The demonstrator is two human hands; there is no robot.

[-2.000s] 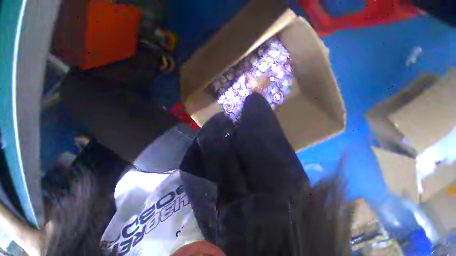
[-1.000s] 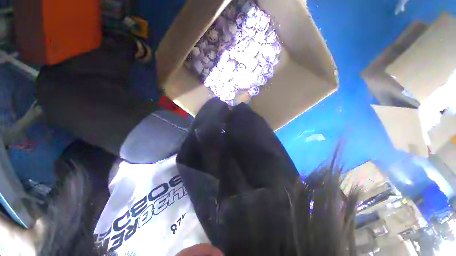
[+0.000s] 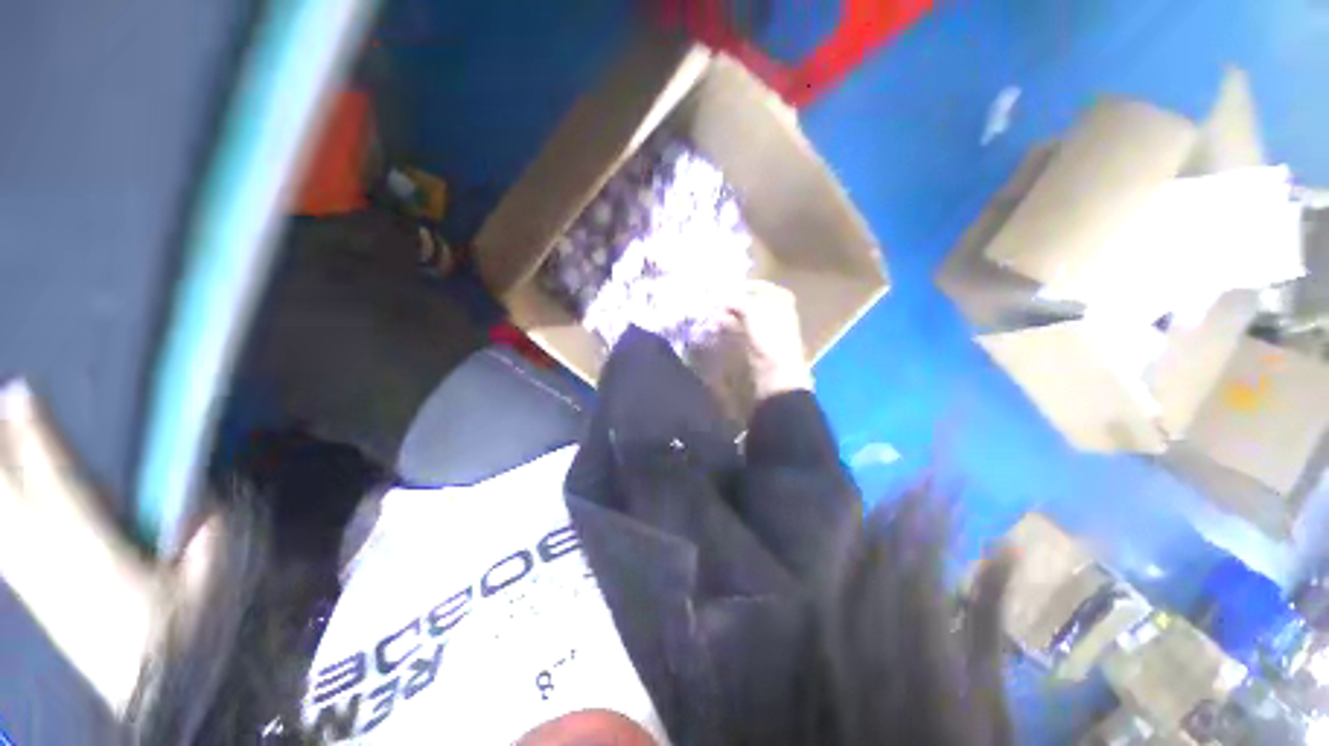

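My right hand (image 3: 765, 332), blurred and overexposed, comes out of a dark sleeve at the near side of a deep brown carton (image 3: 819, 248). Its fingers are not clear, and I cannot tell if they hold a part. A heap of small lilac-white parts (image 3: 663, 241) lies in the carton, beyond the hand. Dark cloth covers the area just left of the hand. I cannot make out my left hand.
A green-edged bench (image 3: 219, 277) runs down the left. A blurred bare forearm (image 3: 73, 561), owner unclear, is at the left edge. Open cartons (image 3: 1108, 190) stand on the blue floor at right. A red frame (image 3: 816, 59) is beyond the carton. Clear-wrapped items lie lower right.
The view has shifted, bringing the green bench edge back in. My right hand now shows at the carton's near side; one second ago only a small bit of skin showed by the parts.
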